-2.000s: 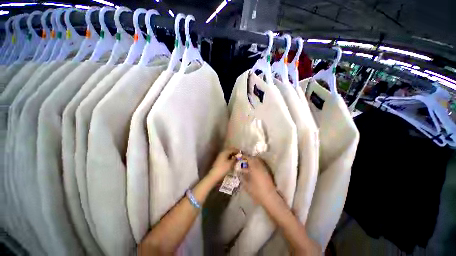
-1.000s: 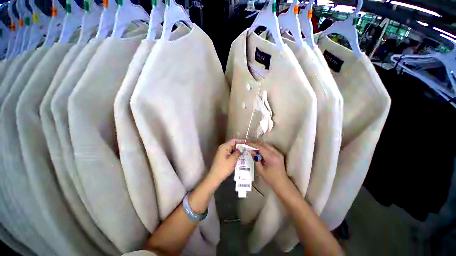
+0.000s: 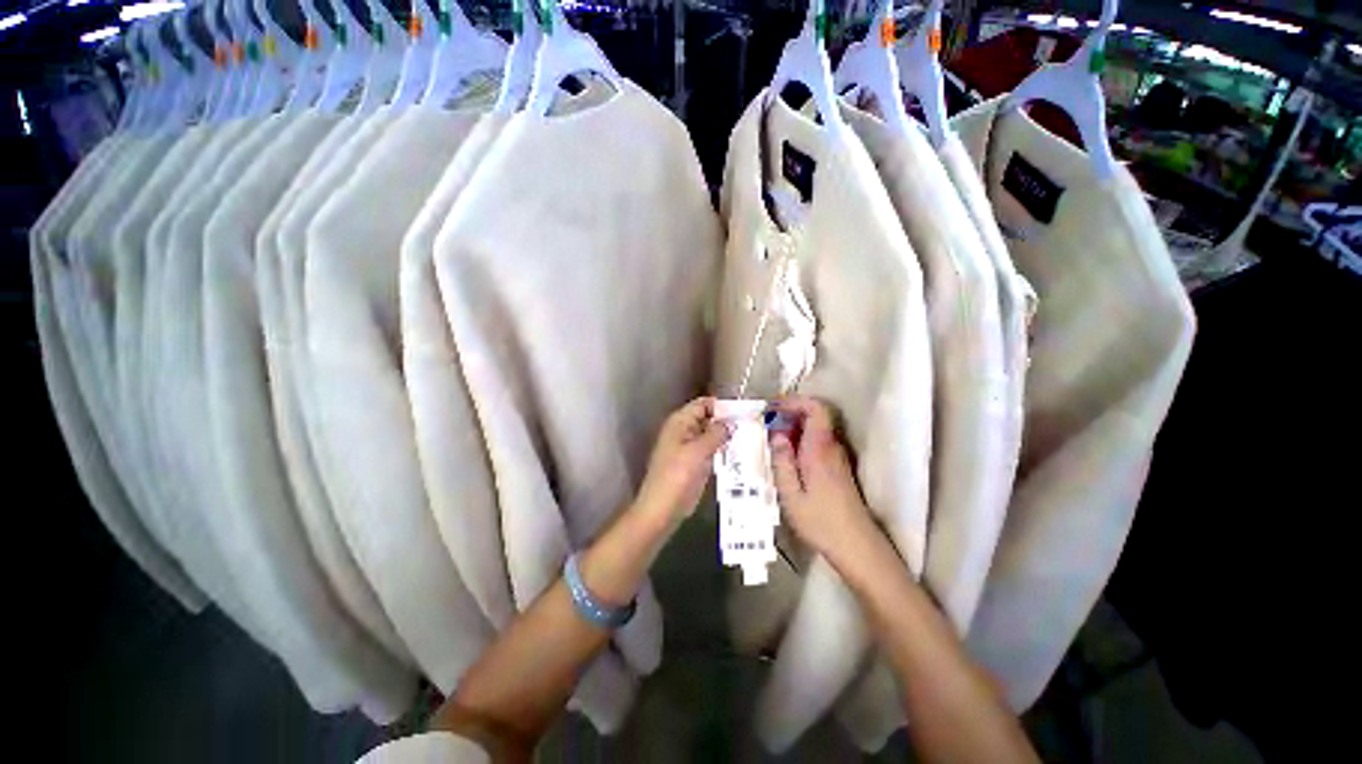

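A white hang tag (image 3: 745,500) with black print hangs on a pale tag string (image 3: 765,336) from the front of a cream jacket (image 3: 866,299). My left hand (image 3: 683,463) pinches the tag's upper left edge. My right hand (image 3: 816,470) is at the tag's upper right edge, with a small dark blue-tipped thing between its fingers; what it is cannot be told. A cream fabric trim (image 3: 796,336) hangs at the jacket front above my right hand.
Many cream jackets (image 3: 575,254) hang close together on white hangers to the left. More jackets (image 3: 1090,343) hang at the right, one with a dark neck label (image 3: 1034,188). Dark garments (image 3: 1270,493) are at the far right. Grey floor (image 3: 702,657) shows below my hands.
The tag, blurred and tilted at first, now hangs upright and faces me. My hands have risen slightly since one second ago, and the view has shifted, showing more jackets at the left.
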